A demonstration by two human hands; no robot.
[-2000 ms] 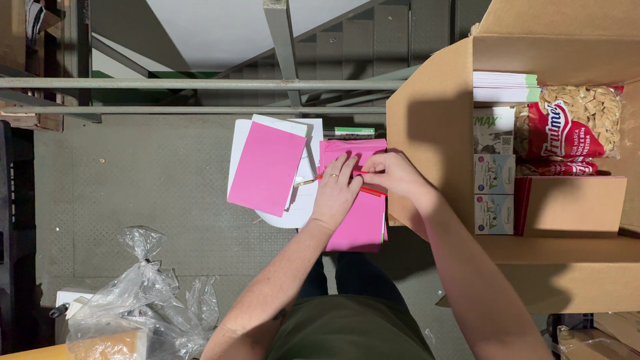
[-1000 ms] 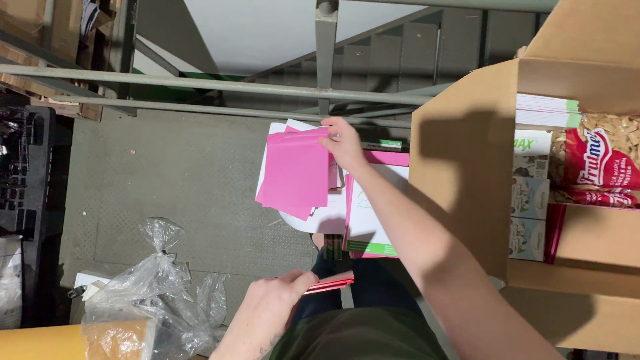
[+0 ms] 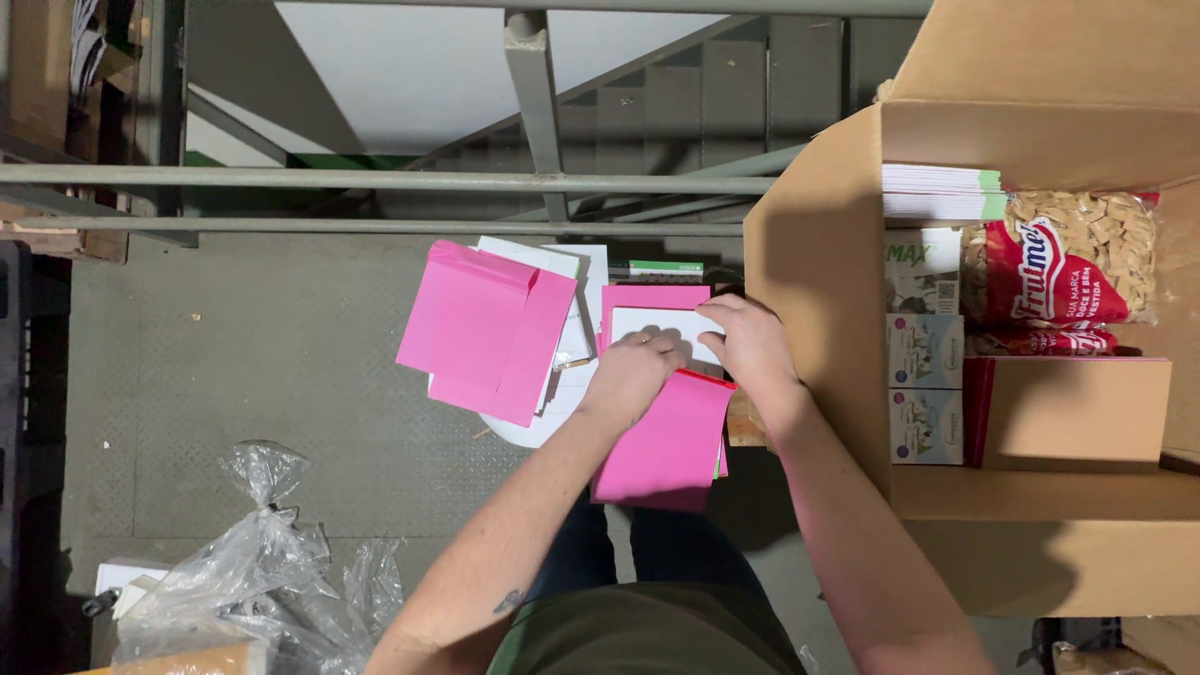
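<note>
My left hand (image 3: 630,375) lies with bent fingers on a white paper sheet or card (image 3: 670,328), close to the red edge of a pink envelope (image 3: 661,445). The fingers and thumb of my right hand (image 3: 750,342) are spread at the sheet's right side, touching it. Whether either hand grips the sheet or envelope is unclear. Another pink piece (image 3: 656,296) shows behind the white sheet. Left of the hands, loosely stacked pink envelopes (image 3: 483,328) overlap white papers (image 3: 586,272) on a white rounded surface (image 3: 525,431).
At right stands an open cardboard box (image 3: 816,281) holding small cartons (image 3: 925,352), booklets (image 3: 940,192) and a red-printed bag (image 3: 1069,262). A metal railing (image 3: 375,178) crosses in front, with stairs beyond. Clear plastic bags (image 3: 253,562) lie at lower left.
My left hand has moved up from near my lap, where it held a red-edged packet. My right hand has left the left pink stack. Both are now at the white sheet.
</note>
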